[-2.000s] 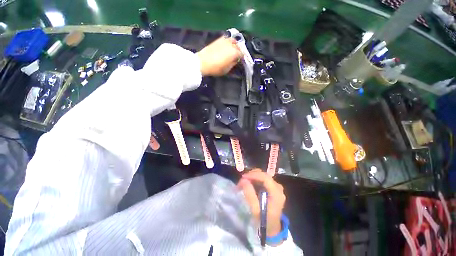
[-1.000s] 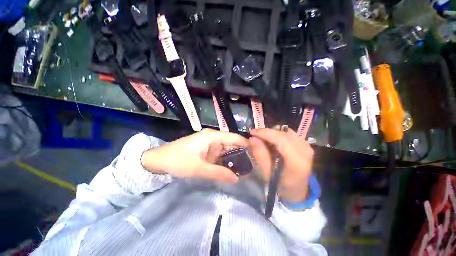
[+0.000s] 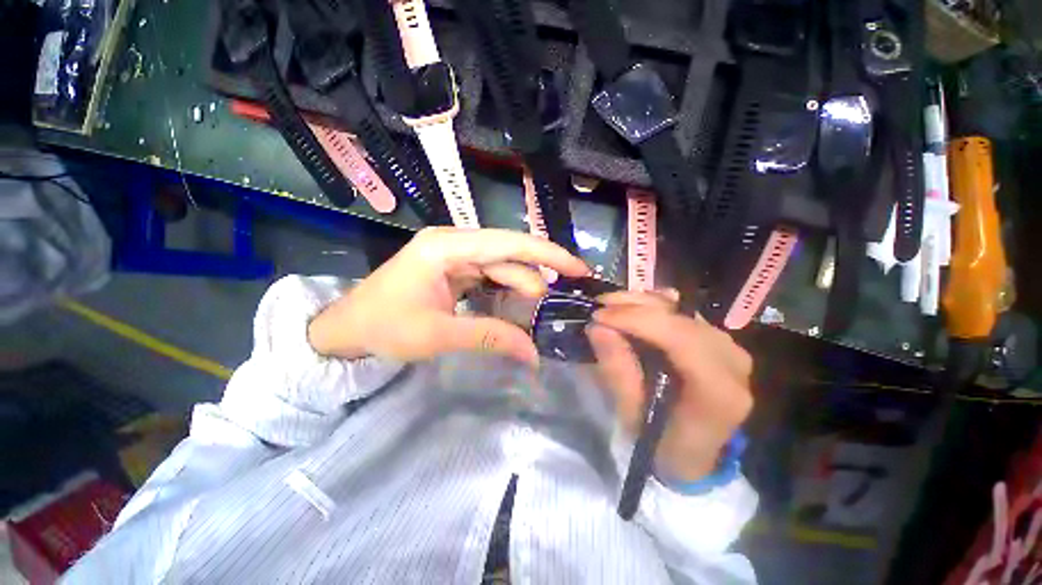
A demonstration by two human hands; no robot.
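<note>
A dark square smartwatch (image 3: 564, 329) is held in front of my lap between both hands, with a small pale spot on its face. My left hand (image 3: 429, 299) holds it from the left, fingers over its top edge and thumb below. My right hand (image 3: 674, 371) has its fingertips on the watch's right edge. Slim black tweezers or a pen (image 3: 647, 448) with small pale print stick out below my right hand, held in it. The fingers hide part of the watch and its strap.
A dark foam tray (image 3: 695, 82) on the green bench bears watches with black straps and a pale-strapped watch (image 3: 432, 94). Pink straps (image 3: 762, 278) hang at the bench edge. White sticks (image 3: 931, 217) and an orange-handled tool (image 3: 972, 240) lie right. A red crate edge shows low right.
My left hand has come back from the tray to my lap, where both hands now hold a watch. Since the last earlier frame, the right fingertips have moved onto its edge. The view has shifted.
</note>
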